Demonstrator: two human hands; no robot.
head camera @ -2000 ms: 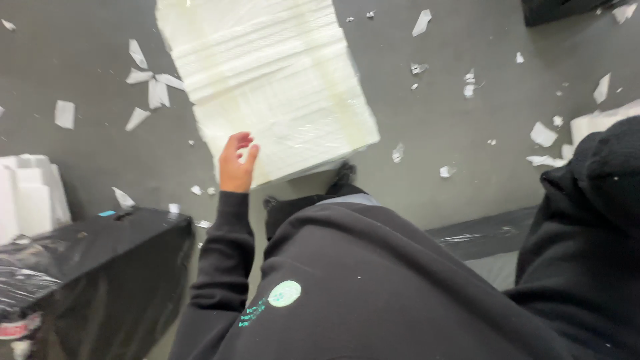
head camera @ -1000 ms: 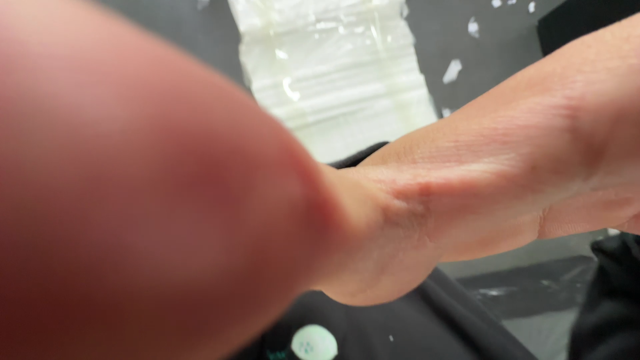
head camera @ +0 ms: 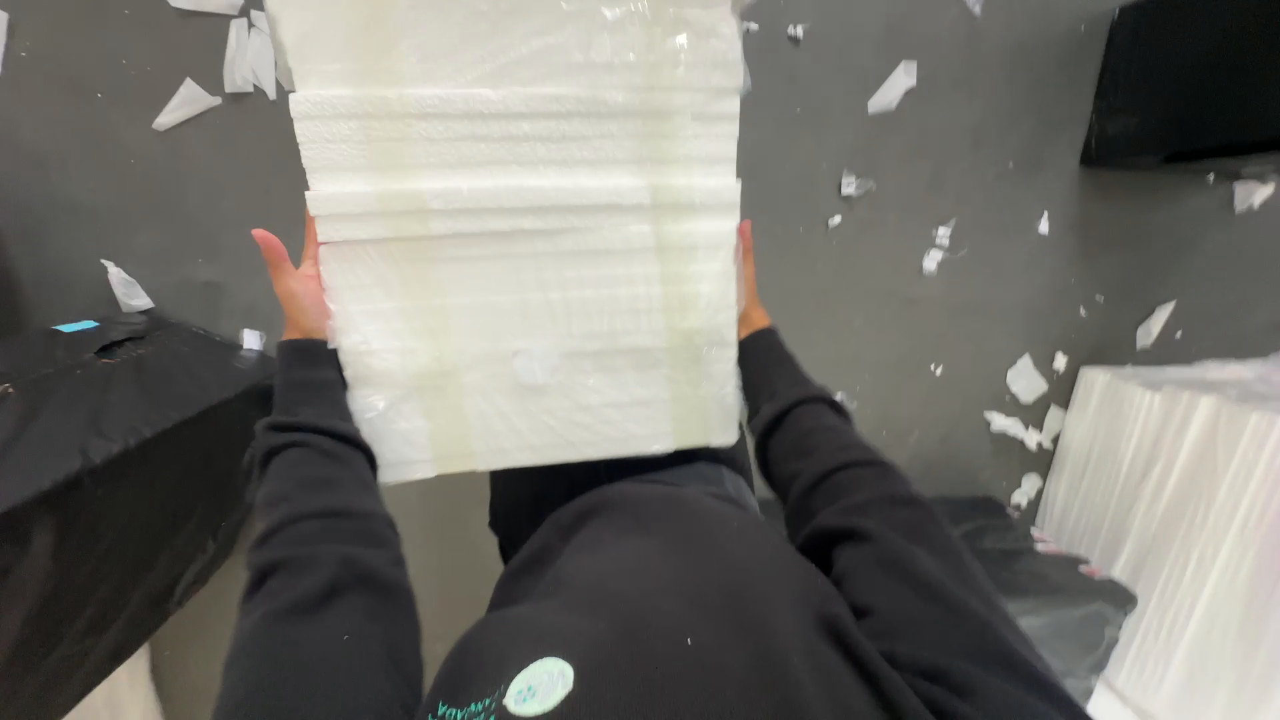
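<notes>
A bundle of white foam sheets (head camera: 530, 300), wrapped in clear film with pale tape bands, lies in front of my body between my two hands. Against its left side rests my left hand (head camera: 300, 285), thumb pointing outward and the other fingers partly hidden behind the foam edge. My right hand (head camera: 750, 285) is flat along the right side, most of its fingers out of sight. The two hands press the bundle from opposite sides. Whether it is lifted off the floor cannot be told.
White scraps (head camera: 893, 87) litter the grey floor (head camera: 830, 300). At the left stands a black-wrapped block (head camera: 120, 420). Another wrapped stack of white sheets (head camera: 1170, 500) is at the lower right, beside black plastic film (head camera: 1060, 590). A black object (head camera: 1190, 85) occupies the upper right.
Both hands are now at the bundle's sides; one second ago hands or forearms blurred close across the view. Two seconds ago only the left hand was near the bundle.
</notes>
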